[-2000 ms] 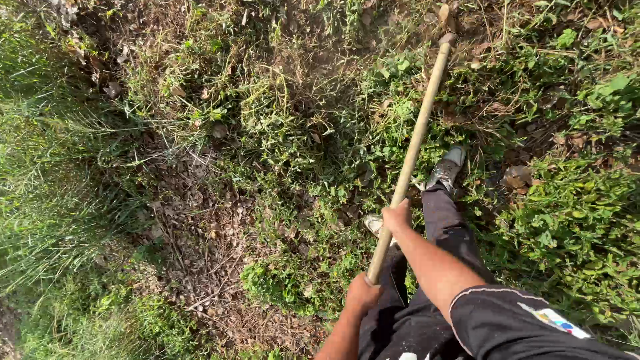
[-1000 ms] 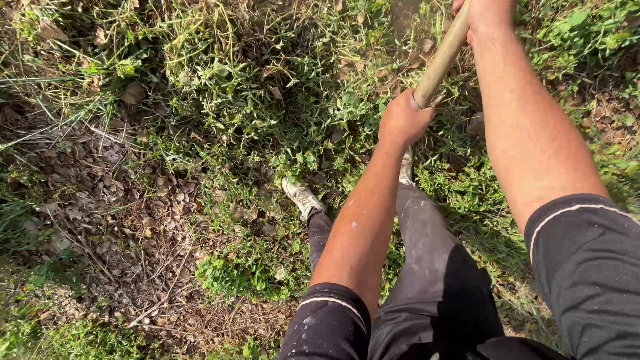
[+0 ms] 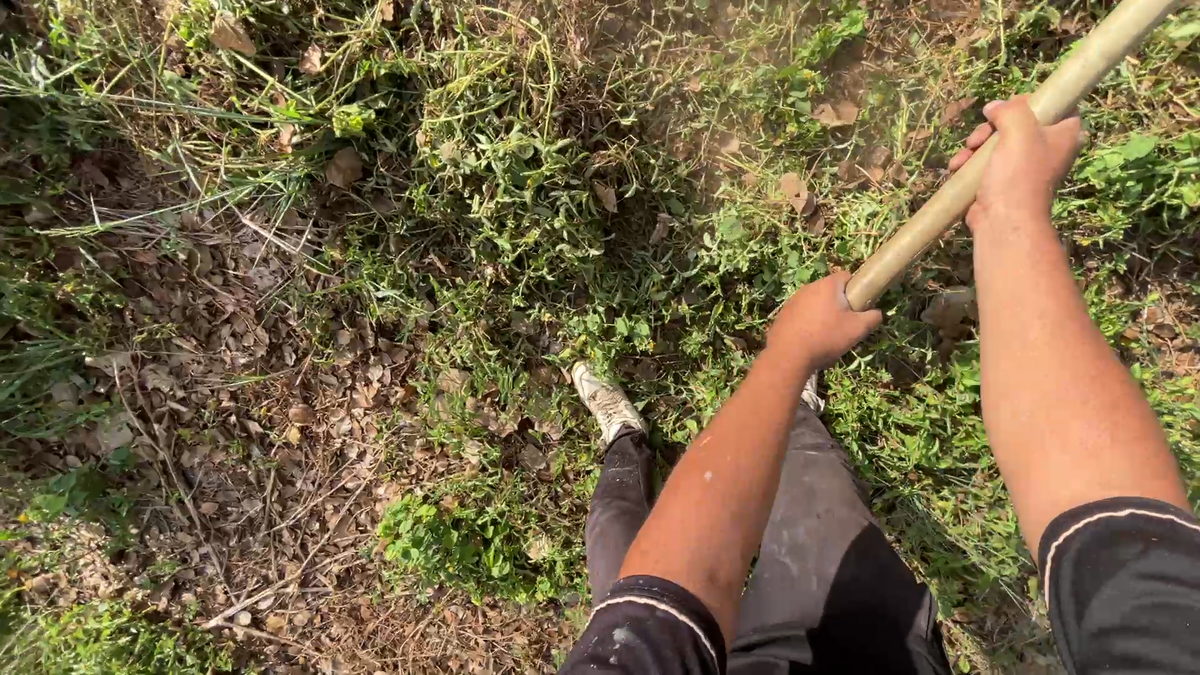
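Observation:
A long, pale wooden tool handle [image 3: 947, 197] slants from the middle right up to the top right corner, where its far end runs out of view. My left hand [image 3: 817, 321] is closed around its lower end. Farther up the handle, my right hand [image 3: 1022, 161] grips it, with the thumb lying along the shaft. Both arms reach forward from black sleeves. Under the handle lie green weeds [image 3: 525, 216] and a patch of bare, dusty soil.
My feet stand among the weeds, one in a worn light shoe [image 3: 607, 403], the other mostly hidden behind my left arm. Dry leaves [image 3: 281, 412] and thin twigs [image 3: 272, 591] cover the ground at left. Long grass [image 3: 47, 356] grows at the left edge.
Two seconds ago the handle's far end showed near the top; now it is out of view. Since one second ago, both hands have moved lower in view, still on the handle.

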